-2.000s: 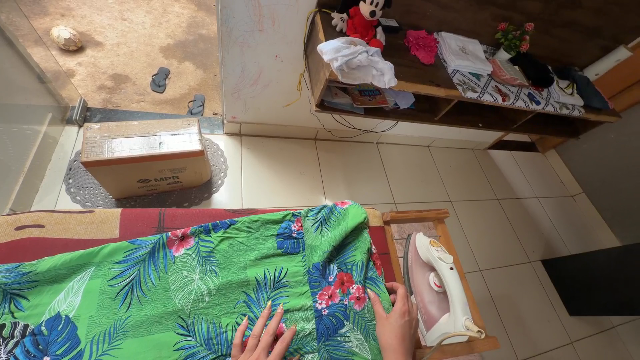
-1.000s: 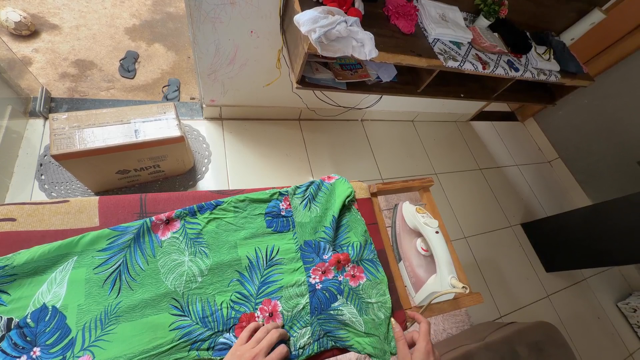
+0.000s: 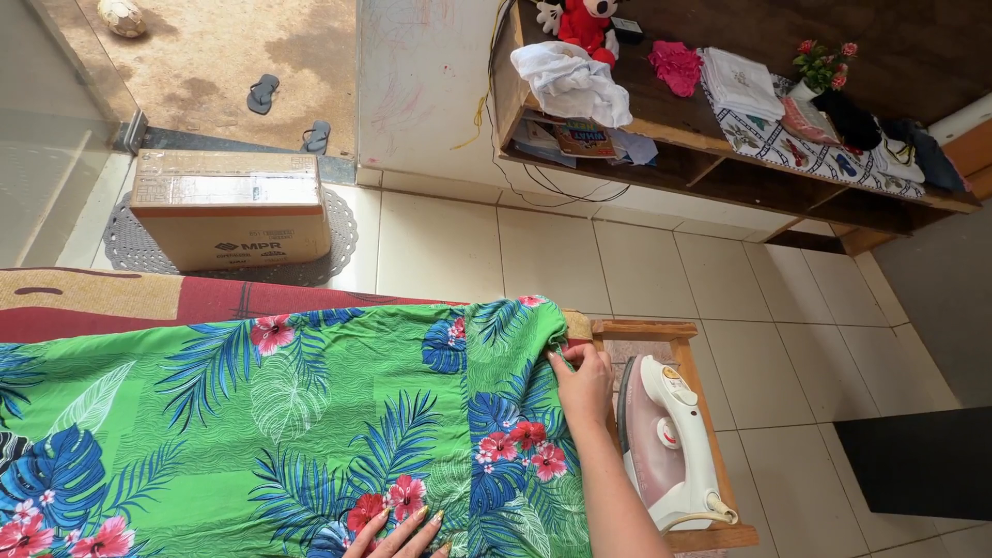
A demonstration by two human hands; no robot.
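A green floral cloth (image 3: pixel 310 403) with blue leaves and red flowers lies over a red and tan padded ironing board (image 3: pixel 209 306). My right hand (image 3: pixel 583 384) pinches the cloth's edge between thumb and fingers near its upper right corner. Lower down, my left hand (image 3: pixel 407 535) rests on the fabric with its fingers apart, partly cut off by the frame's bottom edge. A white and pink clothes iron (image 3: pixel 668 446) sits on the wooden rest (image 3: pixel 686 349) at the board's end, just right of my right forearm.
A cardboard box (image 3: pixel 232 225) stands on a grey crocheted mat (image 3: pixel 341 232) beyond the board. A wooden shelf unit (image 3: pixel 690 128) holds a white cloth (image 3: pixel 573 81), a plush toy (image 3: pixel 585 27) and folded textiles. Cables hang by it. Flip-flops (image 3: pixel 263 93) lie outside the doorway.
My right hand has moved from the cloth's lower right side up to its upper right corner and now grips the edge there. My left hand stays low on the cloth.
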